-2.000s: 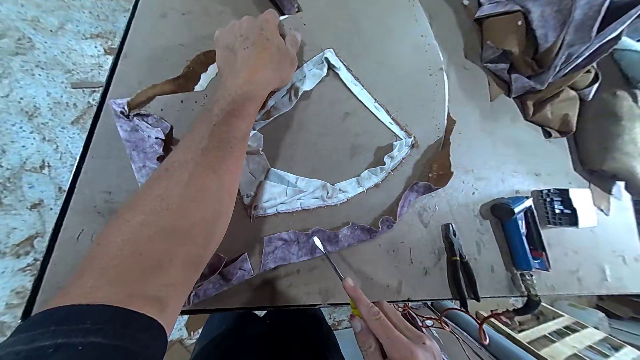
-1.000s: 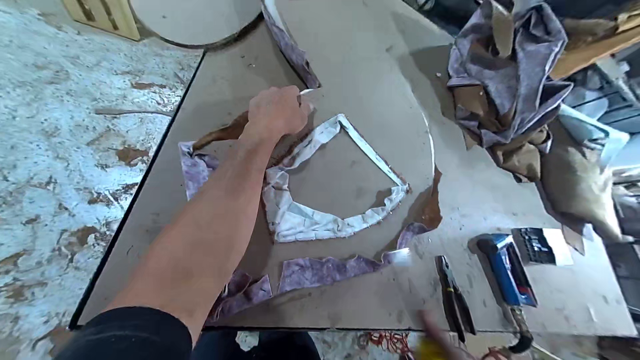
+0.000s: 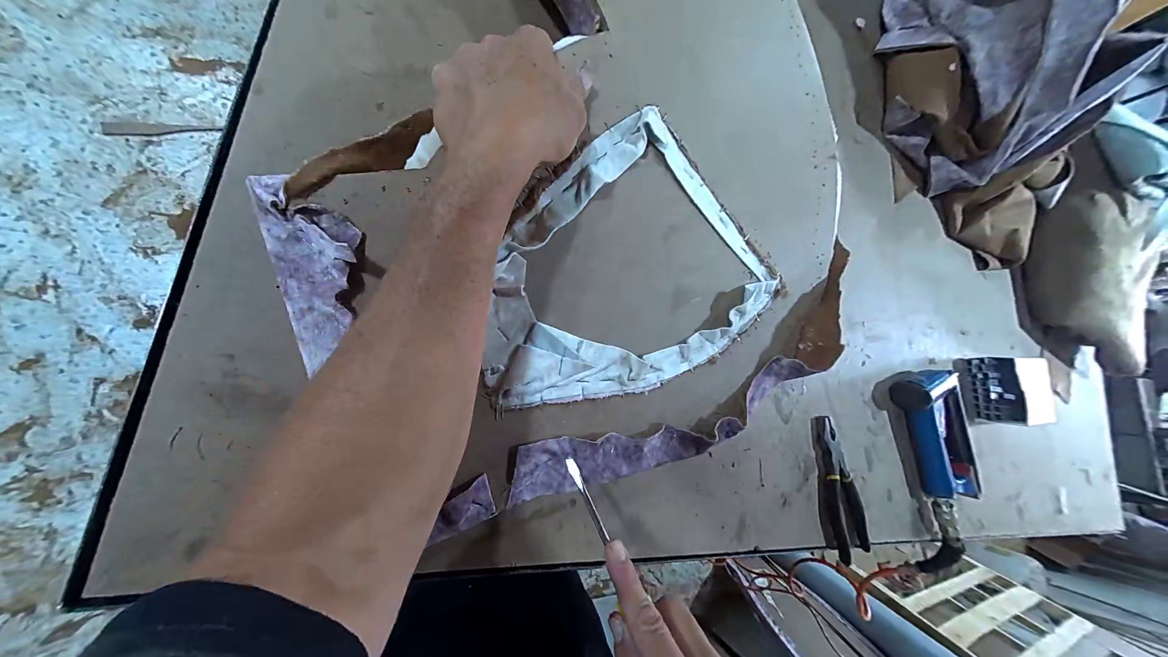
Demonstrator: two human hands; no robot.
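Note:
My left hand [image 3: 511, 100] is closed in a fist over the far end of the white cloth strip [image 3: 593, 173]; a bit of white and purple material shows at its fingers, though what it grips is hidden. At the near edge, my right hand [image 3: 652, 611] holds a flat-blade tool, apparently a screwdriver [image 3: 589, 502], its tip over a purple fabric strip [image 3: 620, 456]. The white strip forms a ragged-edged loop on the brown panel [image 3: 721, 91]. Another purple piece with brown backing [image 3: 315, 265] lies left of my forearm.
Combination pliers [image 3: 832, 484] and a blue pneumatic stapler [image 3: 931, 429] with a hose lie at the near right, beside a strip of staples [image 3: 1008, 391]. Crumpled purple and brown fabric [image 3: 995, 119] is heaped at the far right. The panel's dark edge [image 3: 173, 301] runs along the left.
My right hand and its tool are in sharp view over the near purple strip; one second ago the hand was blurred farther right. My left hand stays near the loop's far end. The view has shifted.

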